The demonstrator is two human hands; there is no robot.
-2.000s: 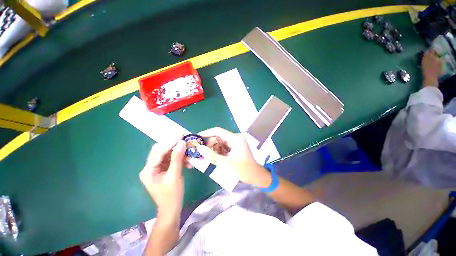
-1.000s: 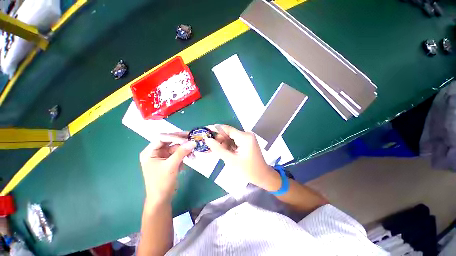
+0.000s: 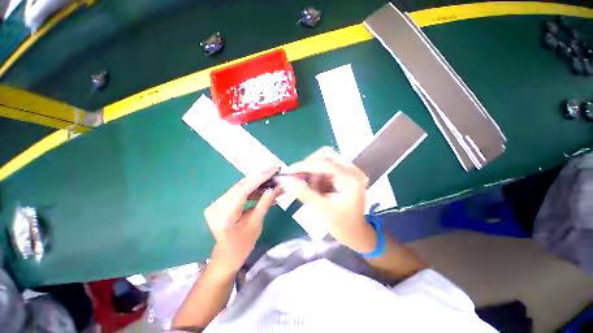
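A small dark round circuit board assembly (image 3: 268,185) is held between the fingertips of both hands, seen nearly edge-on and mostly hidden by the fingers. My left hand (image 3: 237,213) grips it from the left with thumb and fingers. My right hand (image 3: 335,195), with a blue wristband (image 3: 376,237), touches it from the right; whether it holds a tool or small part cannot be told. The red parts bin (image 3: 235,117) with small white parts (image 3: 263,90) stands beyond the hands. White strips (image 3: 227,144) lie under and beside the hands.
A short grey-brown piece (image 3: 390,146) lies across white strips. Stacked grey-brown strips (image 3: 442,81) lie to the right. Waiting units (image 3: 212,43) sit on the belt past the yellow edge (image 3: 146,96); others are grouped far right (image 3: 566,44). A silvery bundle (image 3: 28,233) lies far left.
The view has shifted. The round unit has been tilted from face-up to nearly edge-on, and the fingers of both hands now cover more of it.
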